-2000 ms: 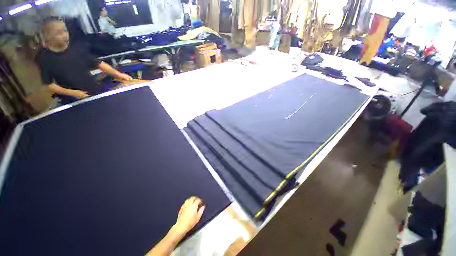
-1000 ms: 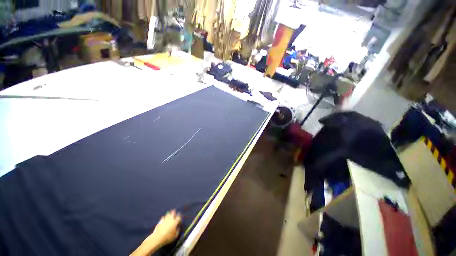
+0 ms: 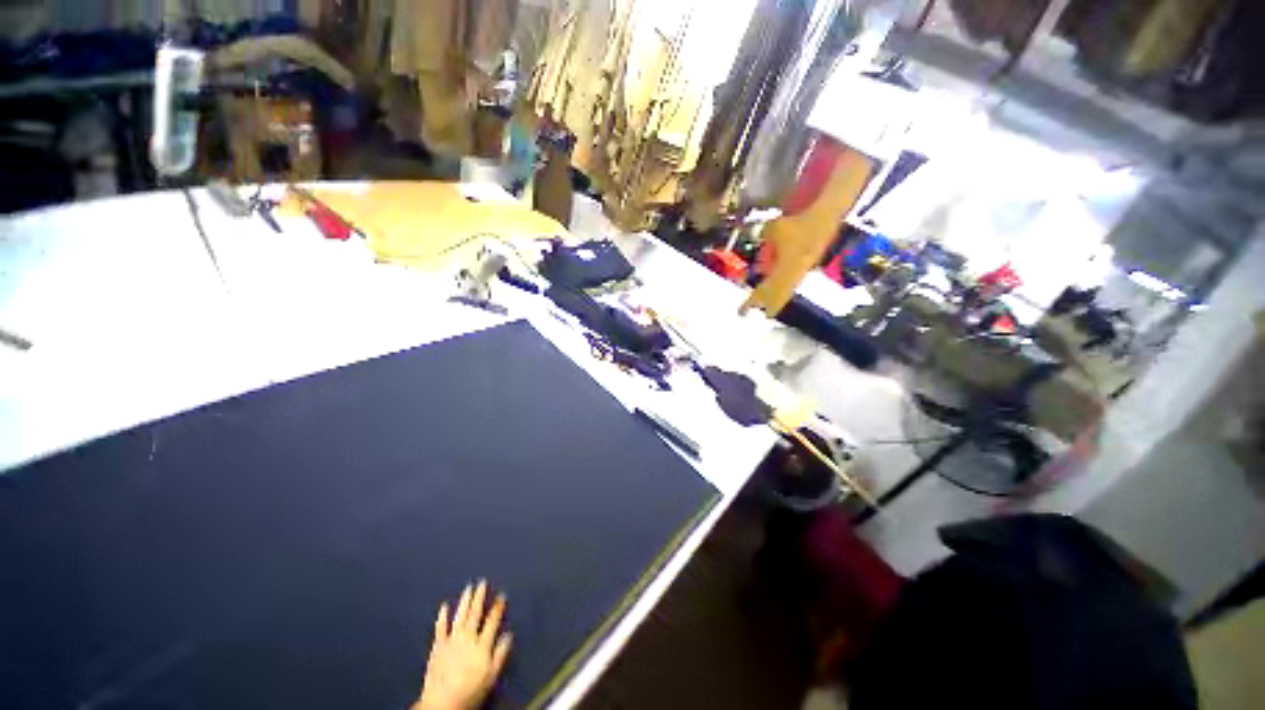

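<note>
A dark cloth (image 3: 319, 513) lies flat on the white-topped table, with a thin yellow selvedge (image 3: 631, 590) along its right edge. My left hand (image 3: 466, 655) is low in the picture, cut off below the wrist. It rests palm down on the cloth near that edge, with its fingers spread and nothing held. Faint pale marks show on the cloth at the left. My right hand is not in view.
Beyond the cloth stand a small grey-silver tool (image 3: 479, 275) and dark folded pieces (image 3: 590, 264), with tan patterns (image 3: 430, 222) behind. A floor fan (image 3: 992, 455) and a large black cloth pile (image 3: 1027, 624) stand right of the table.
The view has turned right and moved towards the table's far end. My left hand has gone from the left cloth to the marked one, its fingers now spread. The other person has left the view.
</note>
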